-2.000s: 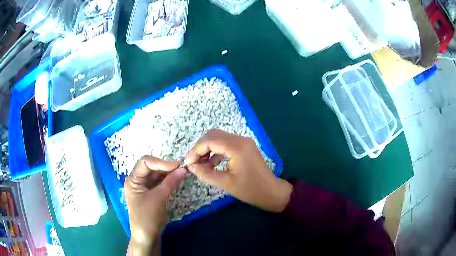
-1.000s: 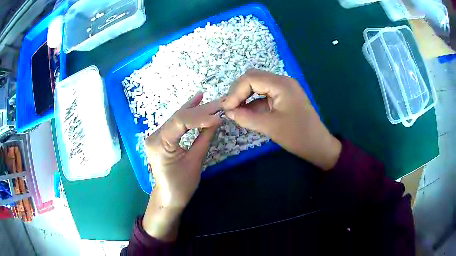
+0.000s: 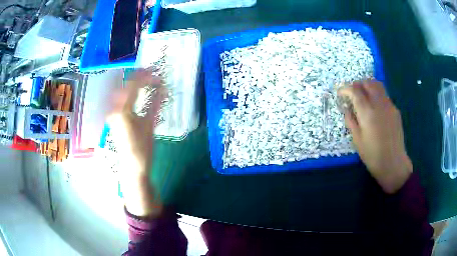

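Observation:
A blue tray in front of me holds a heap of tiny white plastic pieces. My right hand is over the right part of the heap, fingertips bent down at the pieces; whether it grips one is hidden. Faint thin upright streaks, perhaps pins, show on the heap left of it. My left hand is strongly blurred over the left side of a clear parts box, and what it holds cannot be told. Thin metal pins lie loose in that box.
A second blue tray with a dark phone is at the upper left. Clear lids lie at the right edge. A clear tub is at the top. Orange parts sit in a rack at the far left, off the table.
My hands, together over the heap before, are now apart: the left over the pin box, the right at the white pieces. The view has turned left, so the trays appear farther right.

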